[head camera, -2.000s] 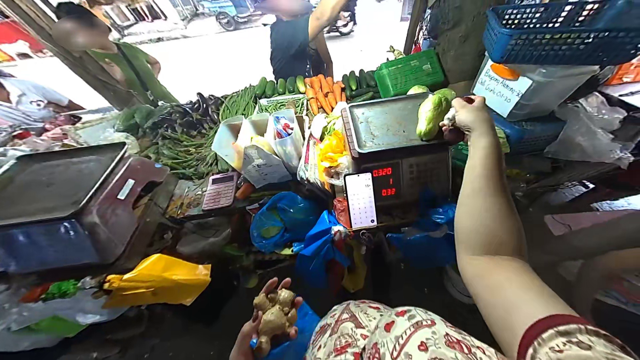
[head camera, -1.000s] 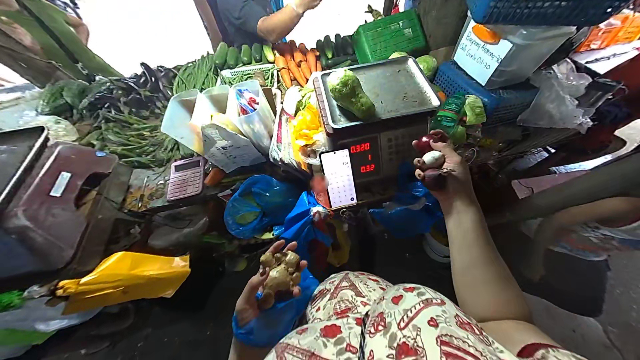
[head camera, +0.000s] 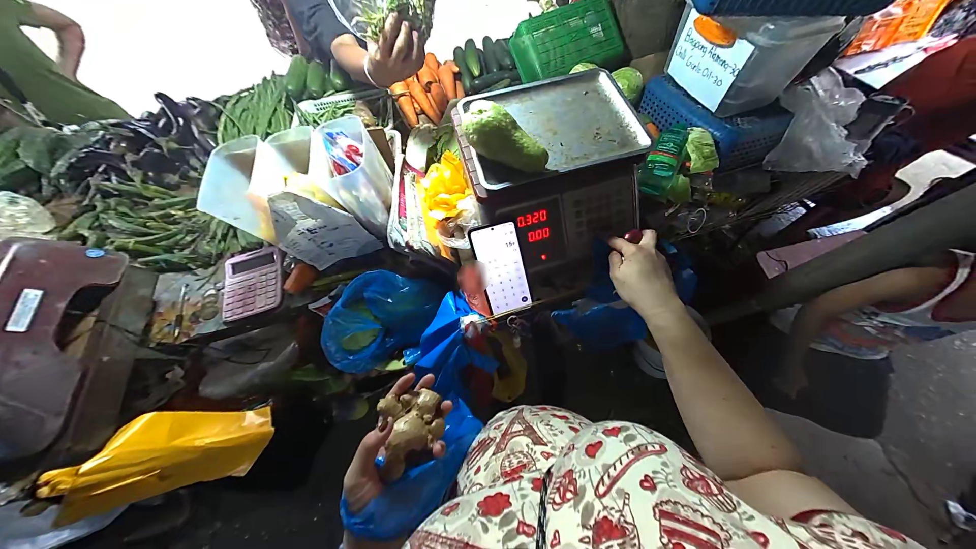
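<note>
My left hand, a blue plastic bag around its wrist, holds a knobbly piece of ginger at the bottom centre. My right hand is at the keypad side of a digital scale, with a small dark red onion showing by its fingers; the rest of its hold is hidden. A green chayote lies on the left part of the scale's metal tray. Against the scale's front stands a phone showing a calculator.
Another person's hand holds greens above the carrots. Plastic containers, a pink calculator and a blue bag lie left of the scale. A green basket and a blue crate stand behind and right.
My right hand has moved from the right of the scale to its keypad side. The lower red reading has changed. Another person's hand with greens has come over the carrots.
</note>
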